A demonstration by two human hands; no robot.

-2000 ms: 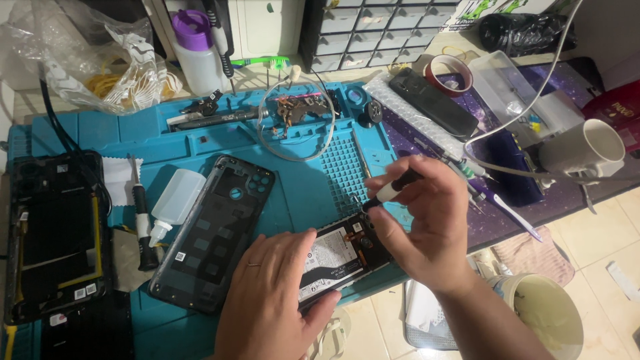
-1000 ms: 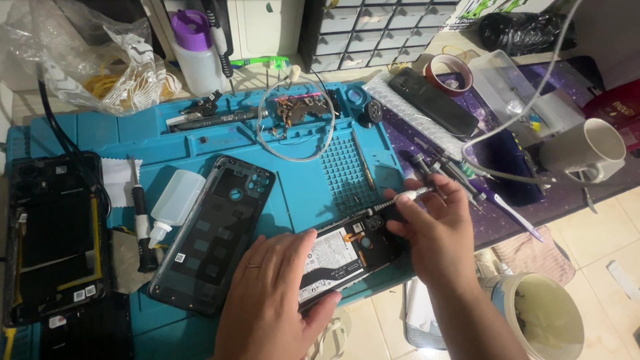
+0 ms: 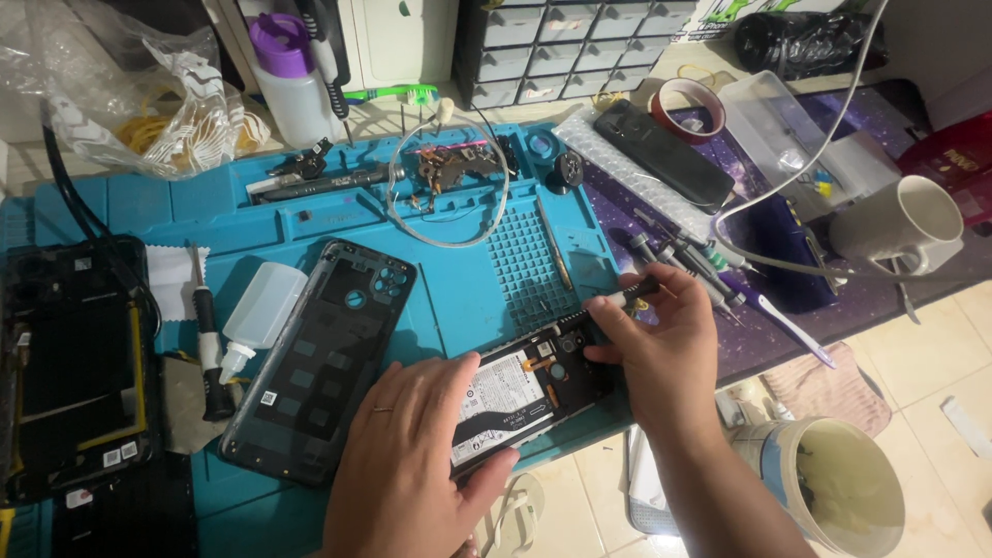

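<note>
An opened Motorola phone [image 3: 504, 395] lies on the blue silicone repair mat [image 3: 457, 294], its battery and inner cover showing. My left hand [image 3: 418, 442] grips the phone's lower end, thumb on the near edge and fingers across the far one. Between the thumb and fingers of my right hand [image 3: 659, 333] is a small black-and-white screwdriver [image 3: 601, 306], held at a low slant over the phone's upper far edge; its tip is hard to make out. Left of the phone rest a dark phone back cover [image 3: 325, 364], a squeeze bottle [image 3: 266, 306] and another screwdriver [image 3: 209, 353].
Another opened phone [image 3: 74, 364] lies far left. Tweezers [image 3: 554, 244] and a looped white cable [image 3: 391, 186] are on the mat. Beyond its right side are several screwdrivers [image 3: 690, 263], a black phone [image 3: 663, 155] and a mug [image 3: 895, 221]. A bucket [image 3: 829, 480] stands below the edge.
The screwdriver in my right hand has swung from steep, two seconds ago, to a low slant along the phone's far edge. My left hand has stayed on the phone.
</note>
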